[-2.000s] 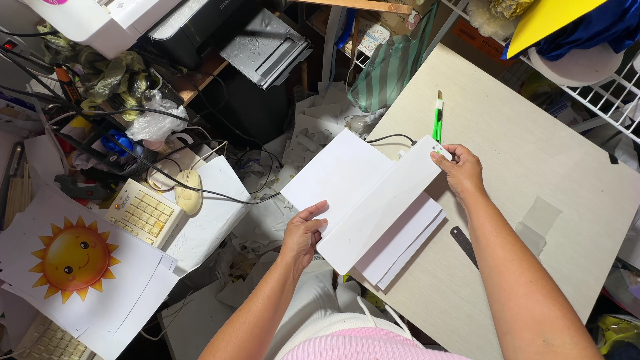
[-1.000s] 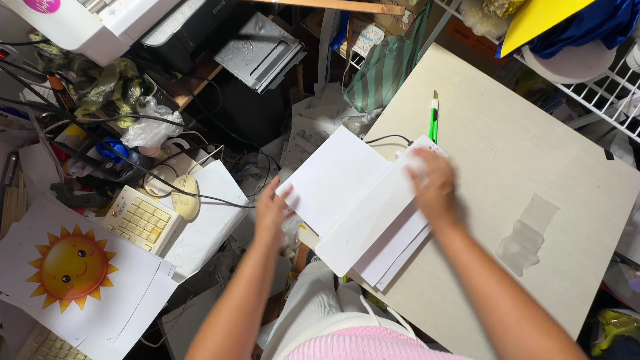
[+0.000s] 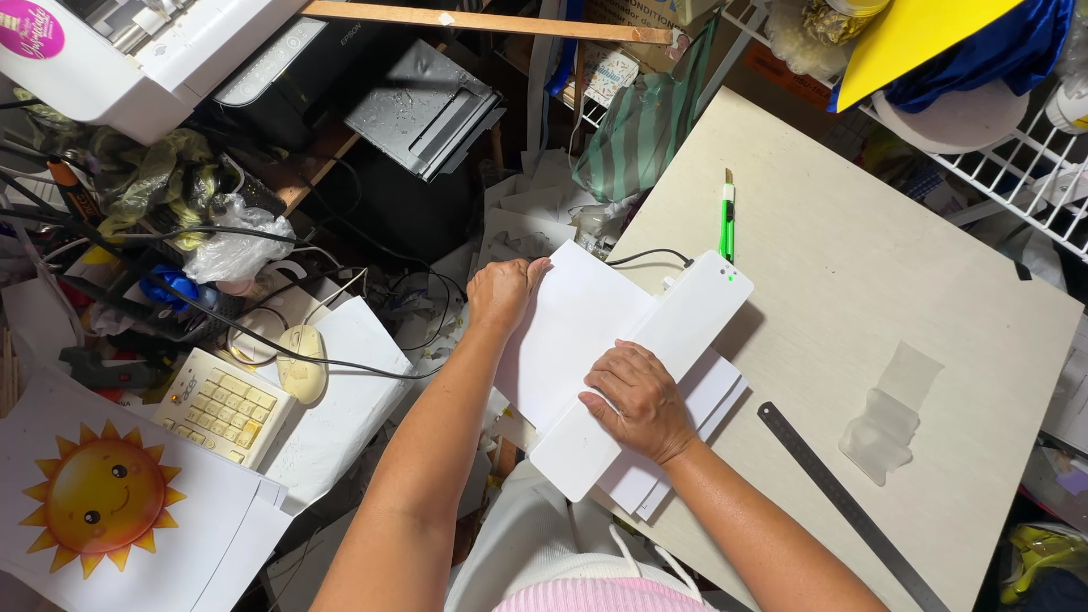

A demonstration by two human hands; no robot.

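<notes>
A long white device with a cable and a small green light, which looks like a laminator, lies slantwise near the table's left edge. My right hand rests on its top, fingers bent over the left side. White sheets lie on the left side of the device, and my left hand grips their far left edge between thumb and fingers. More white paper shows on the device's right side. Beyond its far end lies a green utility knife with its blade out.
On the table are a dark metal ruler and translucent film pieces. To the left are a yellowed keyboard, a computer mouse and a printed smiling sun. A black printer stands at the back; a wire shelf is at right.
My right hand has moved from the far end of the device down to its middle. My left hand has shifted to the far left edge of the white sheets.
</notes>
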